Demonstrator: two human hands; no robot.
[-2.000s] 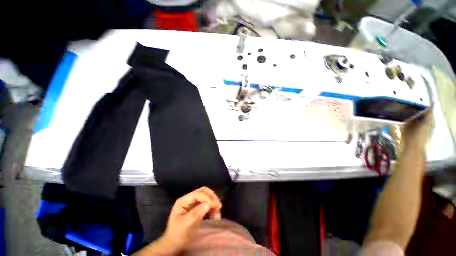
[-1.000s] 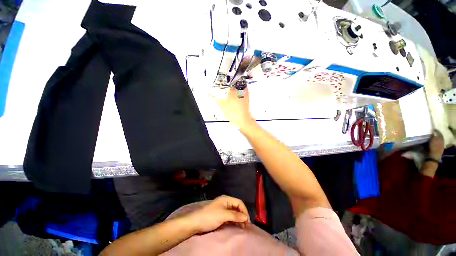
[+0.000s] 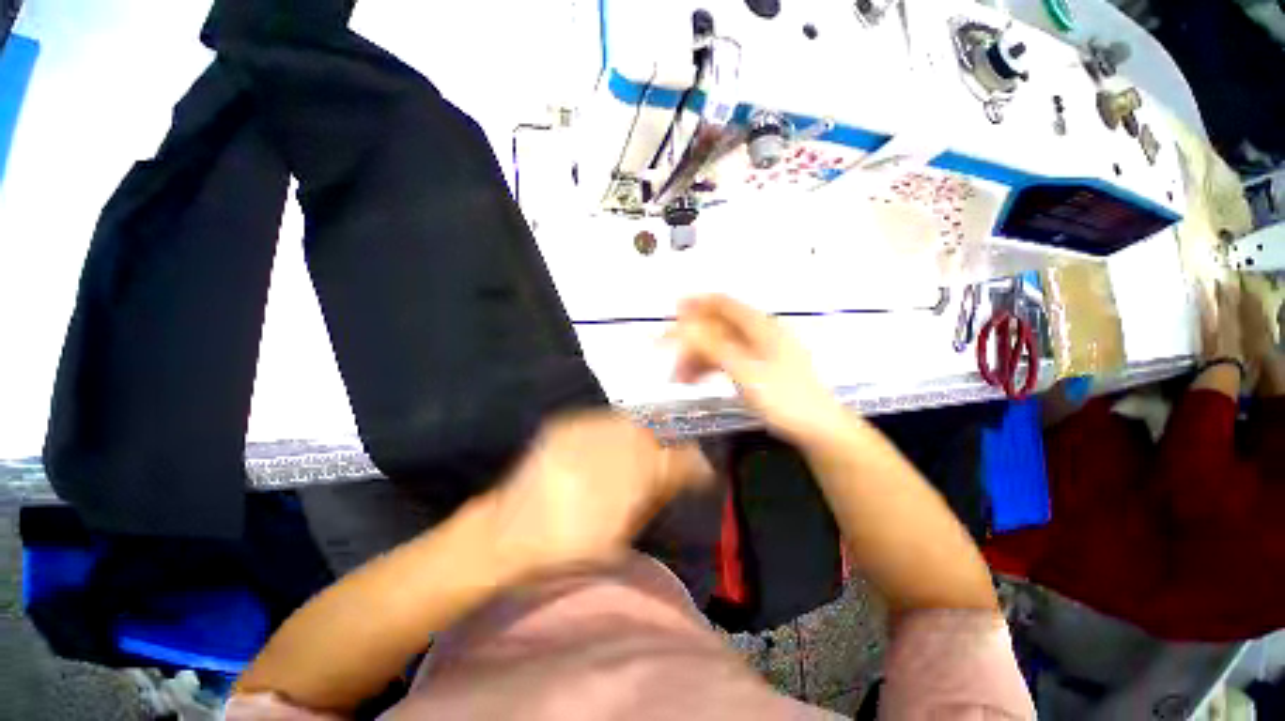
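Observation:
A black fabric piece [image 3: 423, 296] lies on the left of the white table as two long legs in an upside-down V, its lower ends over the front edge. My left hand [image 3: 585, 479] is blurred at the lower end of the right leg; whether it grips the cloth is unclear. My right hand [image 3: 726, 345] is blurred above the table's front part, below the needle area, fingers bent; I cannot tell if it holds anything. The white sewing machine [image 3: 902, 85] has its presser foot [image 3: 630, 193] at the left end of its head, with no cloth under it.
Red-handled scissors [image 3: 1008, 352] and a tan pad [image 3: 1085, 317] lie at the table's right end. Blue bins [image 3: 197, 634] are below the table at left. A person in a red sleeve [image 3: 1198, 465] is at the right, hands near the table's end. The control panel [image 3: 1085, 214] is dark.
My right hand has gone from the machine's right end to the needle area, then back toward the front edge. My left hand has risen from my lap to the cloth's lower end. The view has shifted closer.

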